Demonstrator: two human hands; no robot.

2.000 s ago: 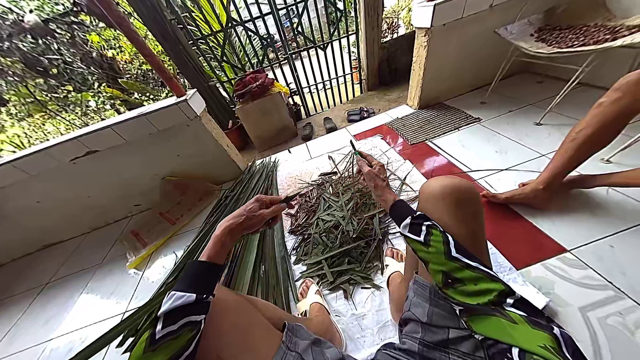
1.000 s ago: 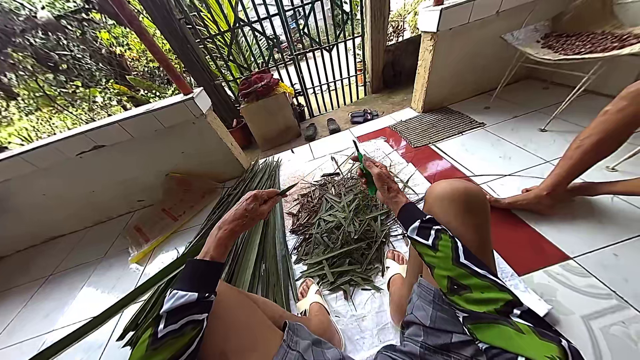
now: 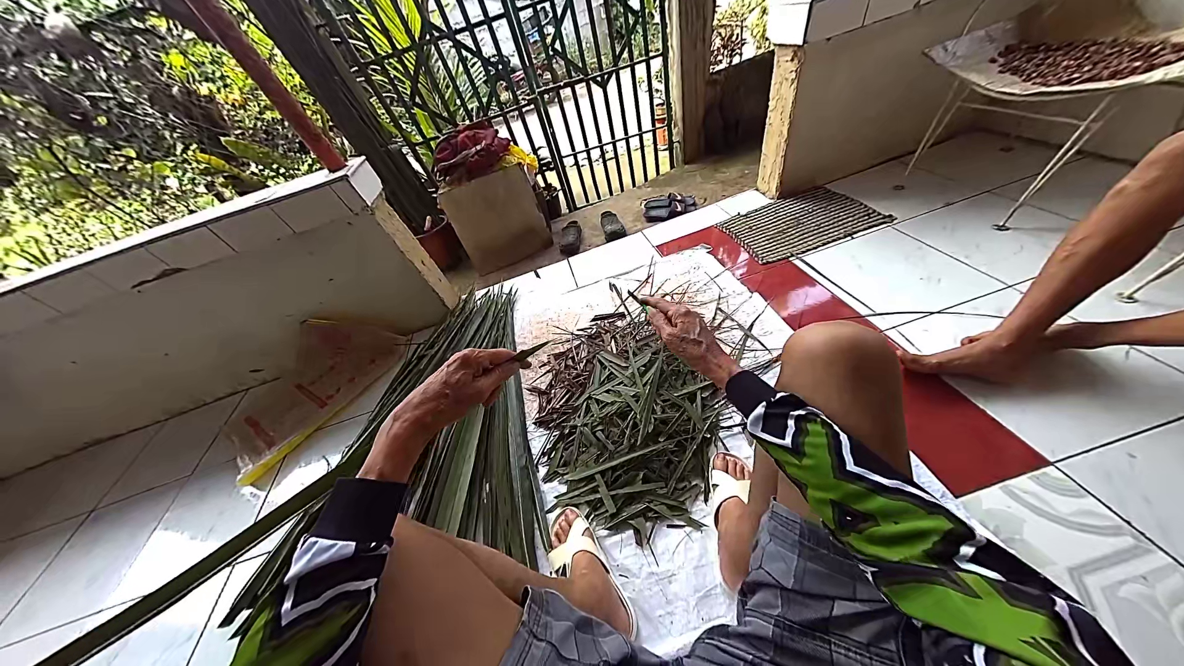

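My left hand (image 3: 467,381) is closed on a long green palm leaf strip (image 3: 199,572); its short tip sticks out past my fingers, and the rest trails down to the lower left. In my right hand (image 3: 683,331) is a green-handled cutting tool, mostly hidden by my fingers, its dark tip (image 3: 636,298) pointing up and left. Below and between both hands lies a heap of short cut leaf pieces (image 3: 638,416), green in front and brownish behind, on a white sheet (image 3: 661,592). Long palm leaves (image 3: 472,444) lie bundled left of the heap, beneath my left hand.
A plastic bag (image 3: 310,398) lies by the low wall at left. Another person's bare foot (image 3: 980,356) rests on the tiles at right. Beyond are a woven mat (image 3: 803,224), footwear (image 3: 612,225), a metal gate (image 3: 592,111) and a chair (image 3: 980,69) bearing small reddish-brown items.
The cutting tool's green handle, plain in my right hand one second ago, is now mostly covered by my fingers. My left hand stays left of the heap with a leaf strip.
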